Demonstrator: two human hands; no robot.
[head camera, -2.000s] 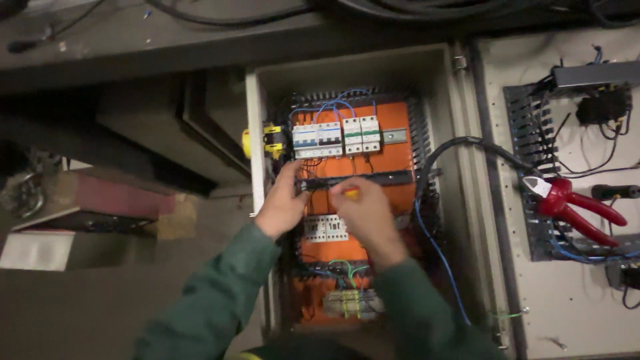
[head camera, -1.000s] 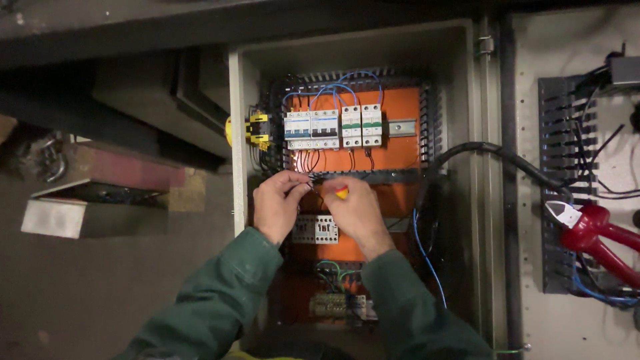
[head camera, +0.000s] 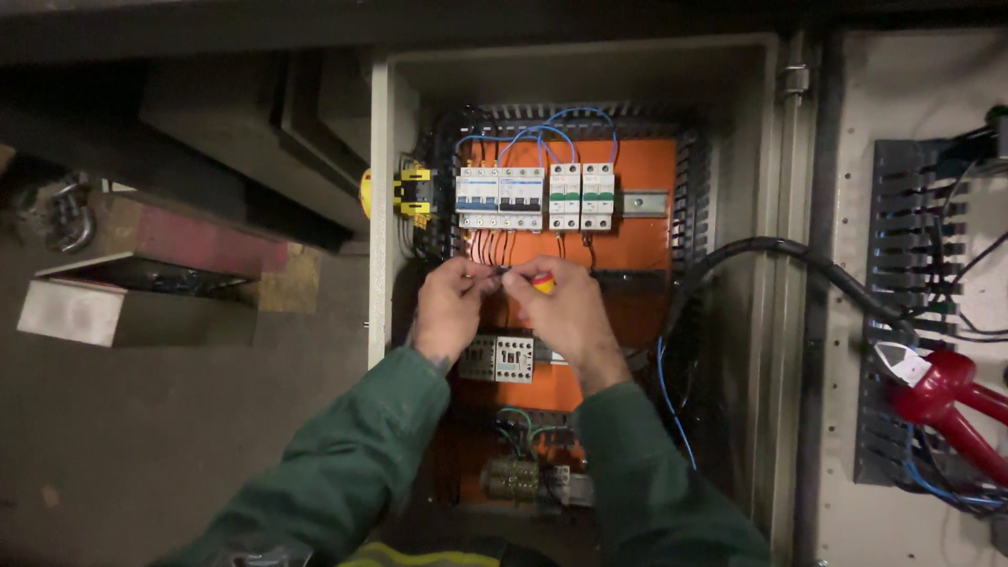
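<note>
My left hand and my right hand meet over the middle wiring duct of an electrical enclosure. Their fingertips pinch a small dark piece, seemingly a wire end, too small to make out. A red and yellow screwdriver handle sits in my right hand. Above the hands, circuit breakers with blue wires on top and black wires below stand on a DIN rail. Two contactors are below, partly behind my left wrist. Terminal blocks and green wires lie lower down.
The enclosure's left wall is beside my left forearm, with a yellow and black switch part near it. A thick black cable crosses to the open door at right, where red-handled cutters lie. Metal boxes are at left.
Both hands stay together over the middle duct, their fingertips now closer together than two seconds ago. The view has shifted somewhat.
</note>
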